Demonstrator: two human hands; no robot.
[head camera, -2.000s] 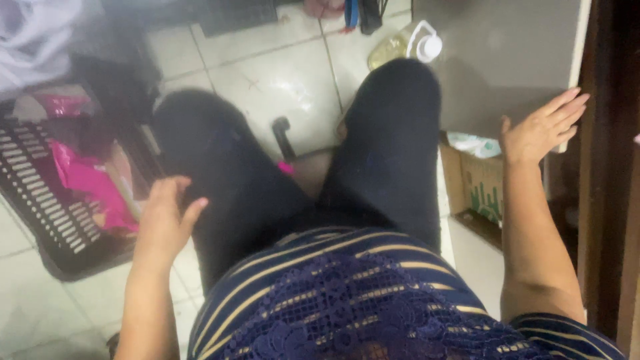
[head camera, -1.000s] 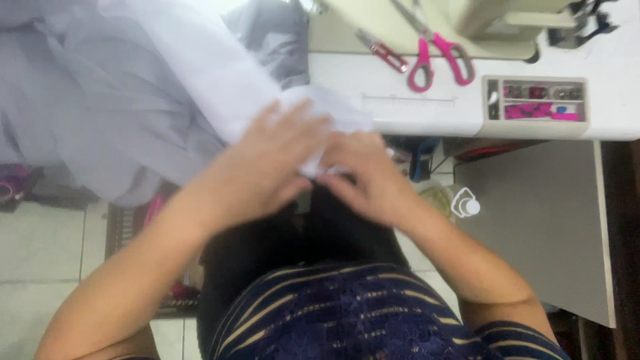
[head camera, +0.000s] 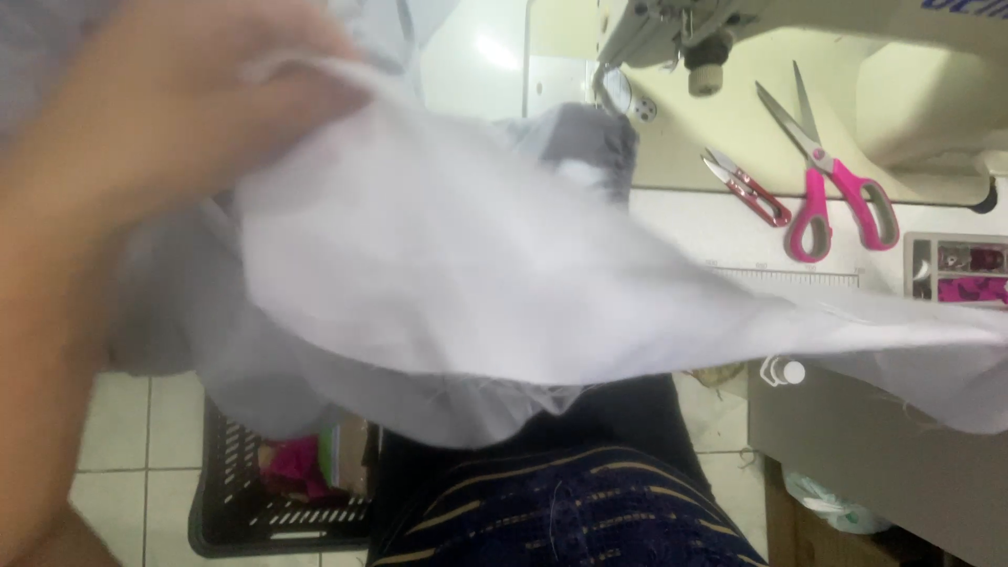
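My left hand (head camera: 236, 94), blurred and large at the upper left, grips the edge of a white fabric piece (head camera: 472, 260). The cloth stretches across the view to the right edge, where its end runs out of the picture. My right hand is out of view. Grey fabric (head camera: 268, 394) hangs beneath the white piece, over my lap and the front of the sewing table. More grey cloth, with a gathered edge (head camera: 630, 142), lies close to the needle area of the sewing machine (head camera: 705, 63).
Pink-handled scissors (head camera: 819, 157) lie spread on the machine bed beside red thread snips (head camera: 748, 189). A bobbin tray (head camera: 921, 268) is set in the tabletop at right. On the tiled floor stands a black plastic basket (head camera: 205, 504); a capped bottle (head camera: 787, 370) shows under the table.
A second ago both hands were together on the white fabric near the table edge; now the left is raised at upper left and the cloth is spread wide. The view has moved closer to the table.
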